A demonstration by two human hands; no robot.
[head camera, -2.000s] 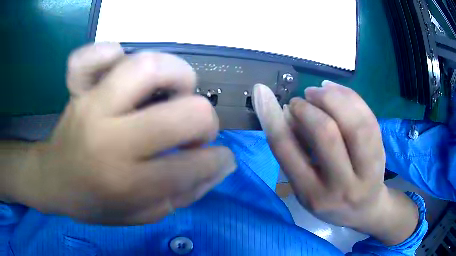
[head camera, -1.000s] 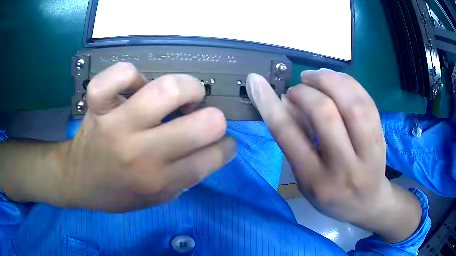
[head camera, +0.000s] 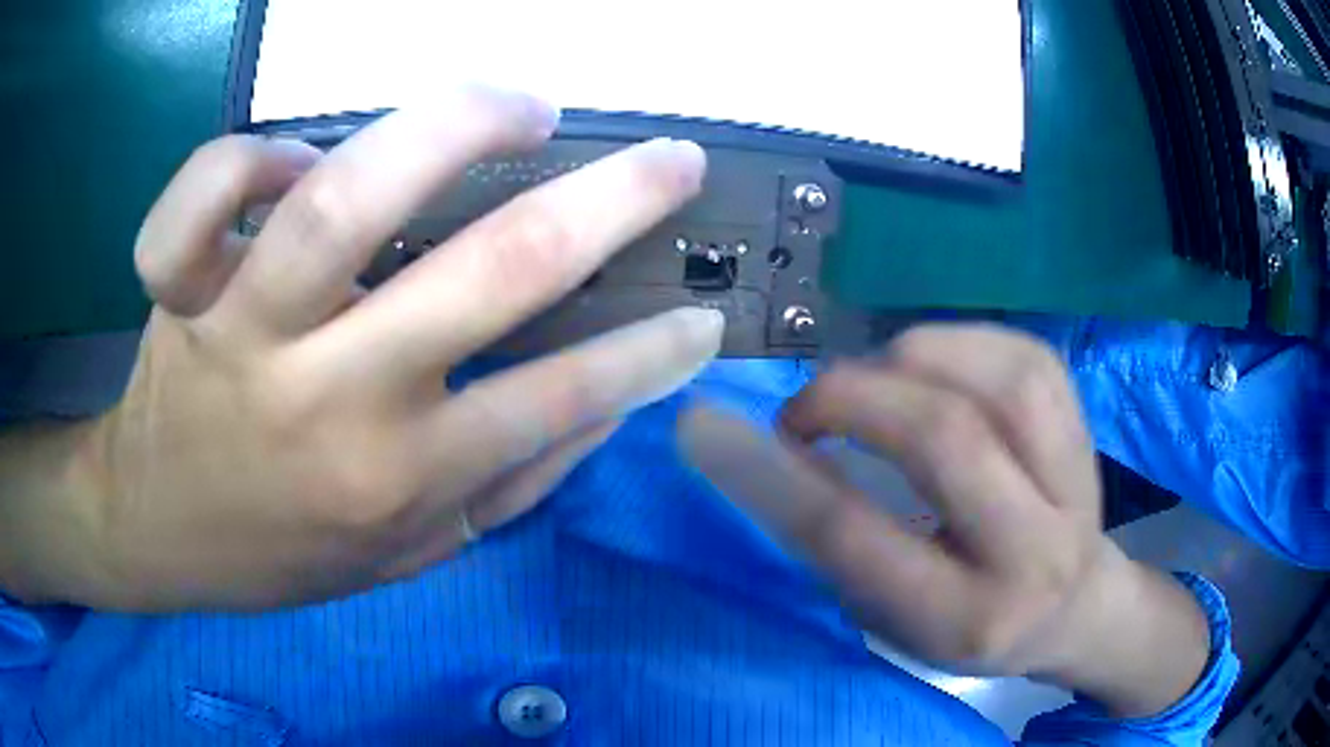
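Observation:
The assembly fixture (head camera: pixel 635 307), a long grey-brown metal bar, lies below the white sheet. One square nest (head camera: pixel 710 269) with tiny shiny points at its upper edge shows near its right end, beside the end screws (head camera: pixel 808 196). My left hand (head camera: pixel 379 321) is spread over the left and middle of the fixture and hides much of it. Its thumb and a fingertip over the fixture's left part are partly hidden. My right hand (head camera: pixel 919 496) is blurred, in front of the fixture's lower right, fingers curled. Whether its fingertips hold anything cannot be told.
The overexposed white sheet (head camera: pixel 642 66) lies in a black-edged tray (head camera: pixel 934 167) on a green mat (head camera: pixel 934 248). Other dark fixtures (head camera: pixel 1203 146) stand at the right. Another person's blue sleeve (head camera: pixel 1211 438) is at the right edge.
My left hand has opened, its fingers spreading over the fixture. My right hand has moved down, off the fixture, uncovering the right nest and end screws.

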